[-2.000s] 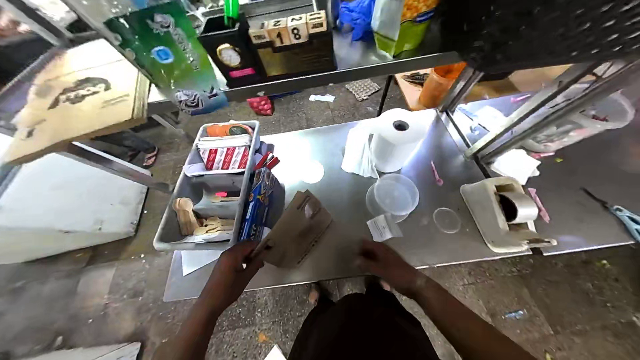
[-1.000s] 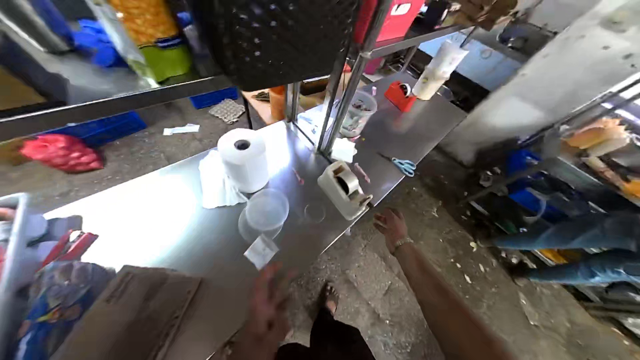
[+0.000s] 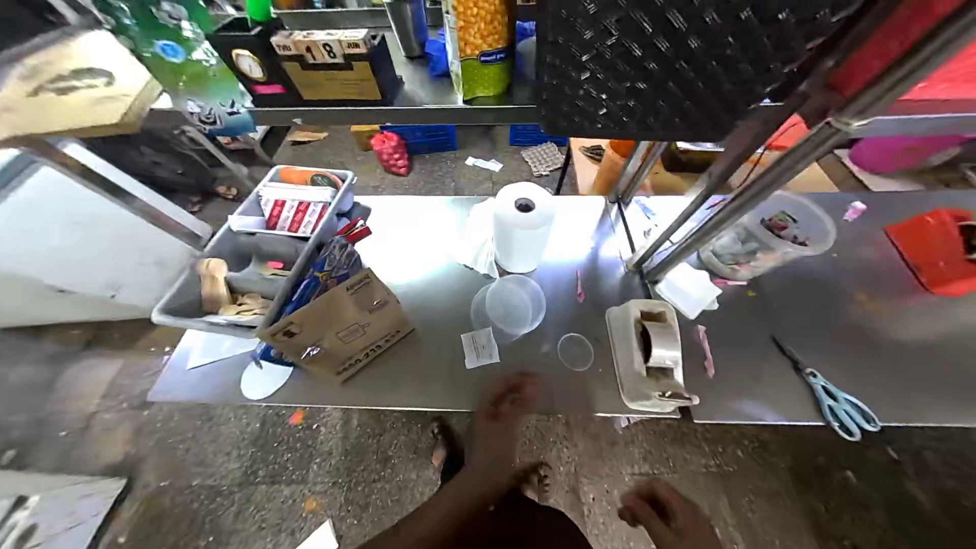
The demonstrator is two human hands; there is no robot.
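Note:
My left hand (image 3: 507, 408), blurred, is over the near edge of the steel table (image 3: 427, 385), holding nothing that shows. Low in the view, beyond that edge, my right hand (image 3: 659, 507) has curled fingers; whether anything is inside them cannot be told. Nearest to my left hand lie a small printed paper slip (image 3: 479, 348) and a clear round plastic container (image 3: 515, 306). A clear round lid (image 3: 576, 351) lies right of them, beside a tape dispenser (image 3: 648, 354). A brown paper bag (image 3: 343, 328) leans at the grey divided tray (image 3: 179, 301). A white roll (image 3: 524, 229) stands farther back.
Blue-handled scissors (image 3: 835, 400) lie near the right table edge. Metal shelf posts (image 3: 732, 175) rise behind the dispenser, near a clear tub (image 3: 770, 236) and a red dispenser (image 3: 938, 252). A shelf edge (image 3: 343, 116) crosses above the table, bearing a calendar box (image 3: 328, 72) and a black basket (image 3: 671, 69).
Two seconds ago my left hand held the brown paper bag; now the bag rests by the tray, out of my hand. The view swung right and then back.

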